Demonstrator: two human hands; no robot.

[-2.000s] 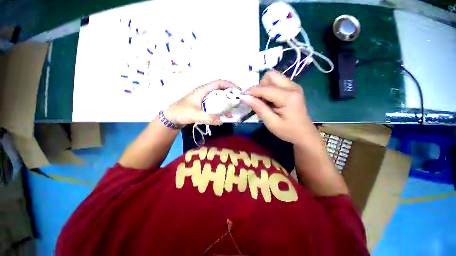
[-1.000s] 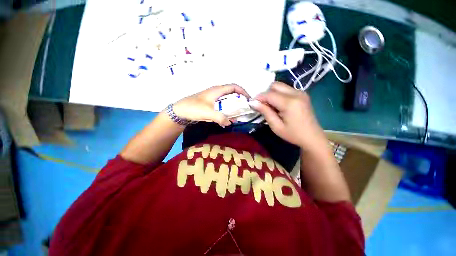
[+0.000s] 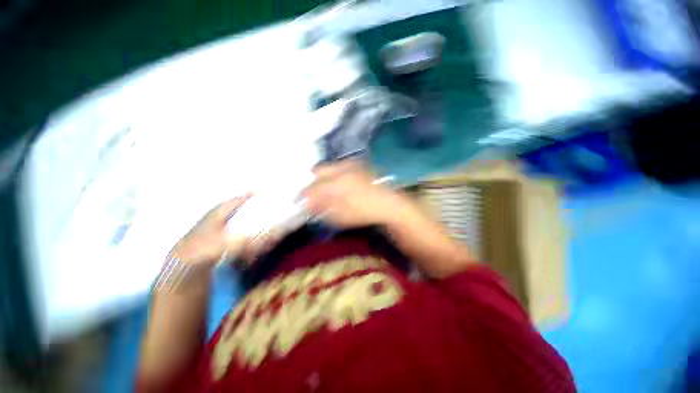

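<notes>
The frame is strongly blurred. My left hand (image 3: pixel 207 234) is at the near edge of the white sheet (image 3: pixel 176 123), its fingers around a white unit (image 3: pixel 265 215). My right hand (image 3: pixel 345 196) is close to the unit's right side, fingers bent; whether it pinches anything cannot be told. No cord or lead can be made out between the hands. Small parts on the sheet show only as faint smears at the left.
A blurred white round unit (image 3: pixel 334 67) lies right of the sheet. A black box (image 3: pixel 426 119) with a round metal piece (image 3: pixel 413 52) stands beyond it. An open carton (image 3: pixel 499 238) with rows of pale pieces is right of my lap. A blue bin (image 3: pixel 579 157) is farther right.
The whole view has swung right and tilted, so the bench appears farther left and more of the right side shows. My hands stay together at the unit near the bench edge.
</notes>
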